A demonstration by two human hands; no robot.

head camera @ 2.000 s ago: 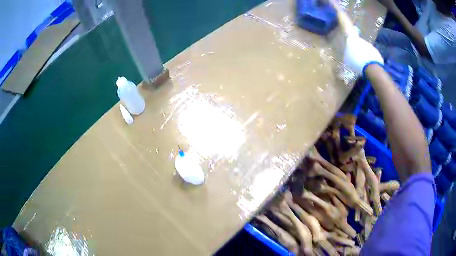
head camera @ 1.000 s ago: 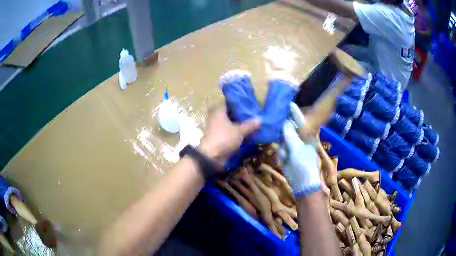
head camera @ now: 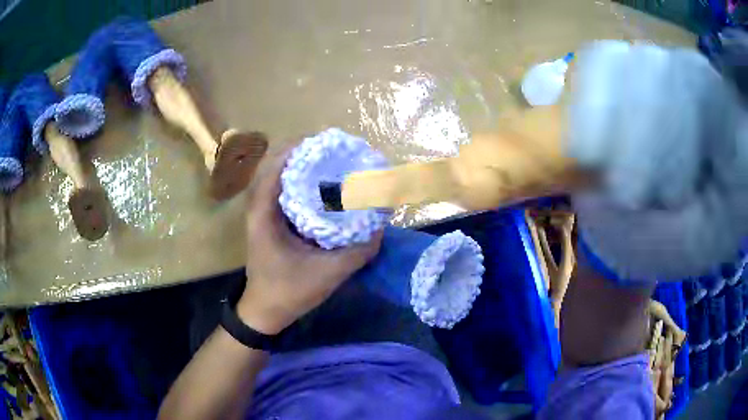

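My bare left hand (head camera: pixel 291 254), with a black wristband, grips a blue shorts part (head camera: pixel 385 267) around one leg. Its pale fringed cuff (head camera: pixel 299 213) faces me; the other cuff (head camera: pixel 447 279) points down to the right. My gloved right hand (head camera: pixel 656 156), large and blurred, holds a tan leg part (head camera: pixel 467 176) level. The leg's narrow plug end is at the opening of the upper cuff, beside a dark square inside it; how far it is in I cannot tell. The foot end is hidden by the glove.
Part-assembled figures (head camera: pixel 111 61) with sandalled legs lie at the table's left. The glue bottle (head camera: pixel 545 83) is on the tan table (head camera: pixel 303 66), partly behind the glove. Blue bins (head camera: pixel 525 312) with tan legs stand on both sides below the table edge. Stacked shorts parts (head camera: pixel 713 328) are far right.
The view has turned left, bringing the part-assembled figures into sight. The shorts part is now near my body with its cuffs towards me, and the leg has come to its upper cuff.
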